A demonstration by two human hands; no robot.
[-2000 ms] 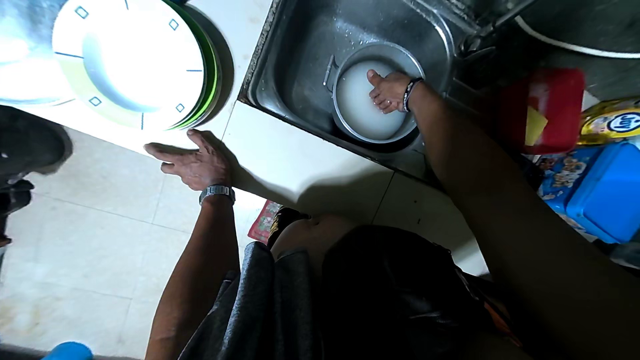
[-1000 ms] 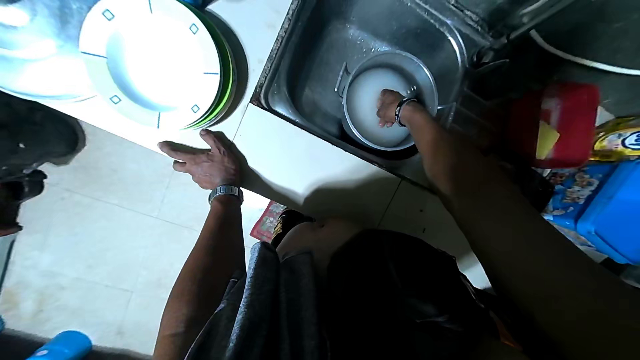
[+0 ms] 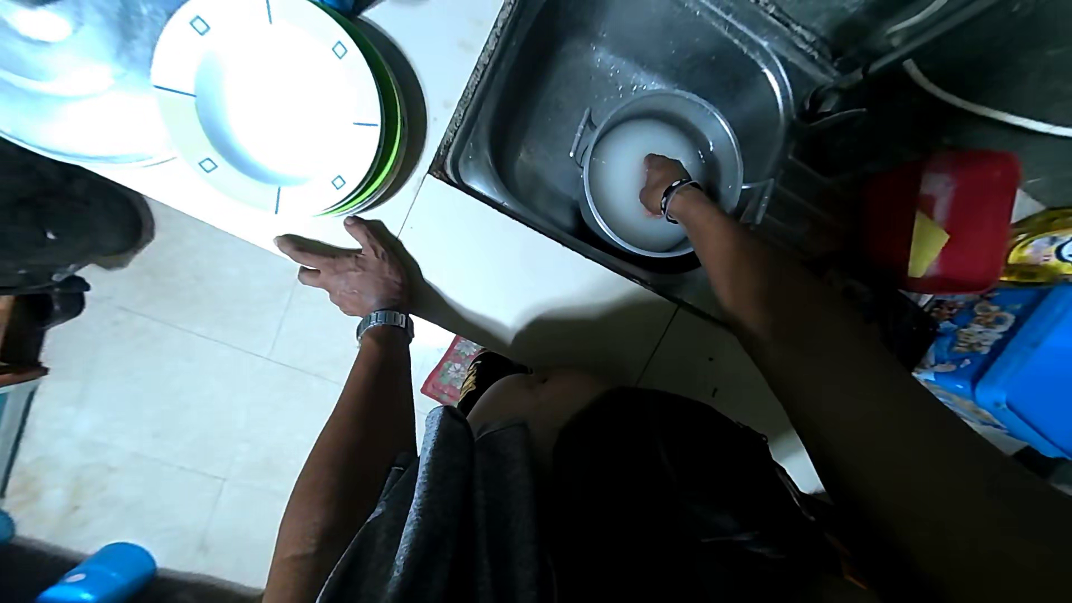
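My right hand (image 3: 663, 186) dips into cloudy whitish water inside a two-handled metal pot (image 3: 595, 205), its fingers partly hidden below the surface. The pot stands in a metal sink (image 3: 536, 109). My left hand (image 3: 356, 272), wearing a metal-band watch, rests on the edge of the white tiled counter (image 3: 494, 260) with its fingers spread and nothing in it. Just beyond those fingers is a stack of plates with a white patterned plate (image 3: 268, 100) on top and green rims below.
Right of the sink are a red plastic container (image 3: 971, 218) with a yellow piece, a bottle of yellow liquid (image 3: 1043, 247) and a blue plastic lid or tub (image 3: 1034, 377). A large shiny metal vessel (image 3: 75, 100) stands at upper left. A blue object (image 3: 105, 574) lies at lower left.
My right hand has gone from spread fingers over the cloudy water to dipping into it, fingers bent. My left hand has stayed at the counter edge.
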